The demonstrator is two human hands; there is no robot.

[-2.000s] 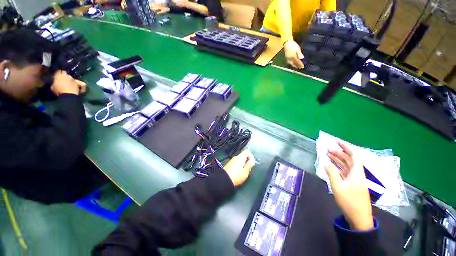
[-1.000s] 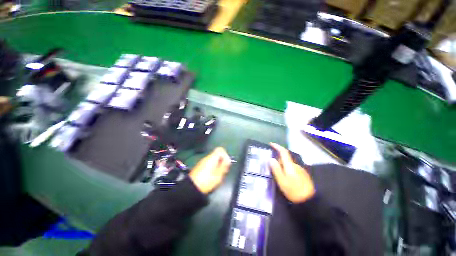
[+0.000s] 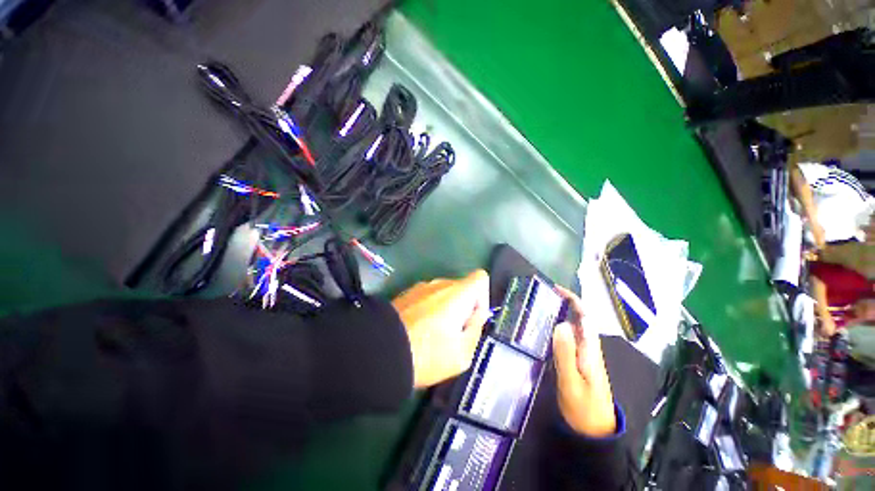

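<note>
Three controller modules (image 3: 501, 384) with white-and-purple labels stand in a column on the dark foam work mat (image 3: 628, 369). My left hand (image 3: 443, 324) is at the left edge of the far module, with its fingers closed together; a small thin tip shows at the fingertips, too small to name. My right hand (image 3: 583, 376) rests against the right side of the far module, fingers around its edge. The sensor cables (image 3: 384, 168), black and tied in bundles with red, blue and white wire ends, lie heaped left of the work mat.
A smartphone (image 3: 628, 286) lies on a whitish plastic wrap (image 3: 597, 225) beyond my right hand. The green conveyor strip (image 3: 576, 105) runs behind. The black electric screwdriver (image 3: 782, 81) hangs at the upper right. More dark modules or cables (image 3: 715, 412) lie at the right. People sit at the far right.
The view has tilted and moved closer to the cables and modules. My right hand has gone from over the wrap to the far module. My left hand has moved from beside the cables to the far module's left edge.
</note>
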